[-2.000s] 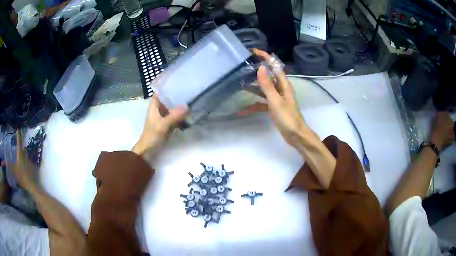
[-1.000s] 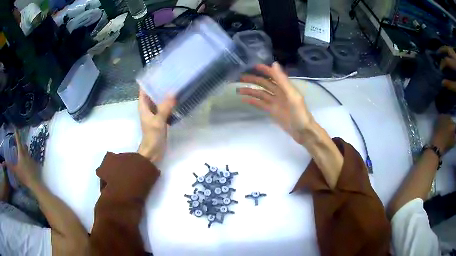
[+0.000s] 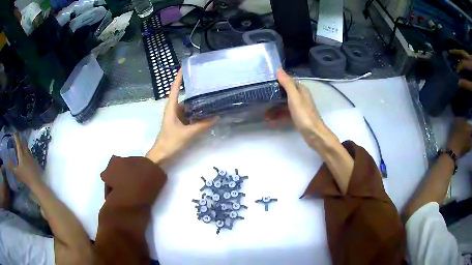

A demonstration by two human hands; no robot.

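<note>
The housing assembly (image 3: 233, 72) is held level above the back of the white mat. Its translucent cover faces up, and its dark ribbed side faces me under crinkly clear film. My left hand (image 3: 176, 121) grips its left end. My right hand (image 3: 303, 106) holds its right end, with some fingers hidden or blurred beneath it. A pile of small three-armed fittings (image 3: 221, 199) lies on the mat below, and a single fitting (image 3: 266, 201) lies apart to its right.
Another oblong unit (image 3: 83, 88) stands at back left. A perforated strip (image 3: 161, 62), dark cups (image 3: 327, 61) and a white box (image 3: 329, 23) are behind the mat (image 3: 129, 140). A cable with blue plug (image 3: 383, 166) lies right. Neighbours' arms (image 3: 57, 215) are at both sides.
The housing assembly has turned from slanted to nearly level and moved right. My right hand, off it a second ago, now holds its right end again.
</note>
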